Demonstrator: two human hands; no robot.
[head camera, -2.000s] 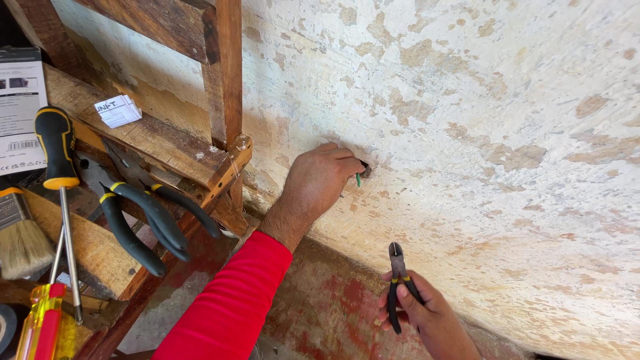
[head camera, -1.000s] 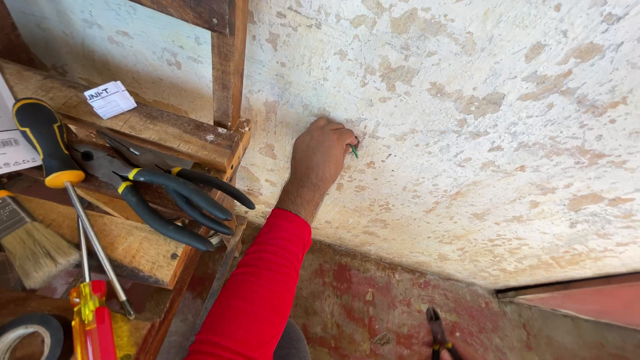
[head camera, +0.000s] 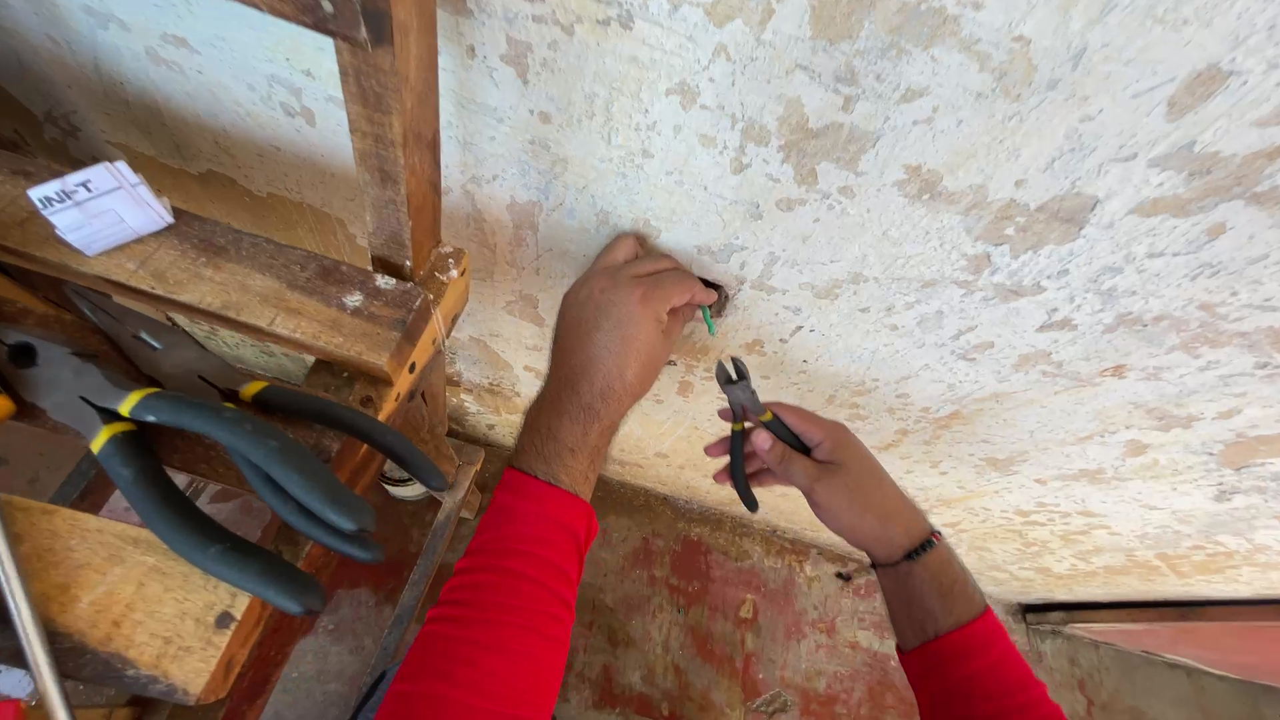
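Note:
My left hand (head camera: 625, 325) is against the peeling wall, its thumb and fingertips pinching a short green wire (head camera: 708, 320). The wire's end sticks out below the fingers, beside a small dark hole (head camera: 717, 292) in the plaster. Just below and to the right, my right hand (head camera: 800, 455) holds diagonal cutting pliers (head camera: 742, 405) with black handles and yellow bands. Their jaws are parted and point up toward the wire, without touching it.
At the left, a wooden frame (head camera: 400, 150) with shelf boards stands by the wall. Grey-handled pliers (head camera: 220, 450) lie there, their handles jutting over the edge. Folded paper (head camera: 100, 208) and a screwdriver shaft (head camera: 30, 620) are there too. Below is a worn red floor (head camera: 700, 610).
My right hand has come up from low in the view with the cutting pliers, now close to the wire. My left hand stays at the hole. The view has shifted.

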